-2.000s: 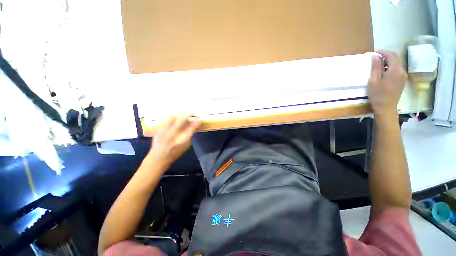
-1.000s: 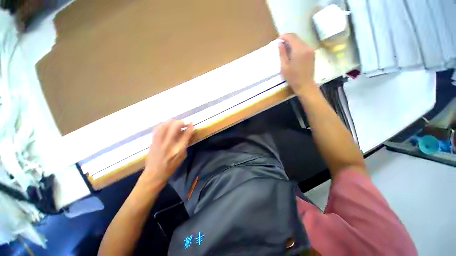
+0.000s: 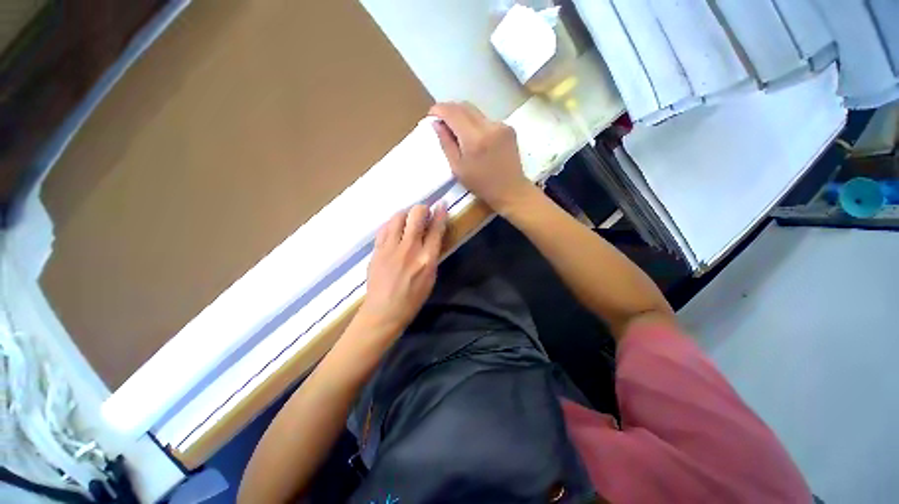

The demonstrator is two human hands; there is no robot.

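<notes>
The large brown panel point(image 3: 237, 148) lies on the pale worktable. A white sheet point(image 3: 266, 285), seen as a wide band, runs along its near edge, from lower left to the hands. The long yellow-tan edge guide point(image 3: 286, 376) lies along the table's near edge, with a thin dark line beside it. My left hand point(image 3: 404, 261) presses on the band near its right end, fingers together. My right hand point(image 3: 481, 157) is at the band's right end, with its thumb and fingers at the sheet's corner. The fingertips' contact there is partly hidden.
A glue bottle point(image 3: 547, 59) with a white label stands at the back right. Layered white sheets point(image 3: 690, 49) lie at the right. Tangled white strips point(image 3: 44, 413) with a dark cord point(image 3: 113, 480) lie at the lower left. A round teal object point(image 3: 862, 197) is at the far right.
The view has turned, so the panel now slants up to the right. My left hand has moved along the band towards my right hand, which stays at the right end.
</notes>
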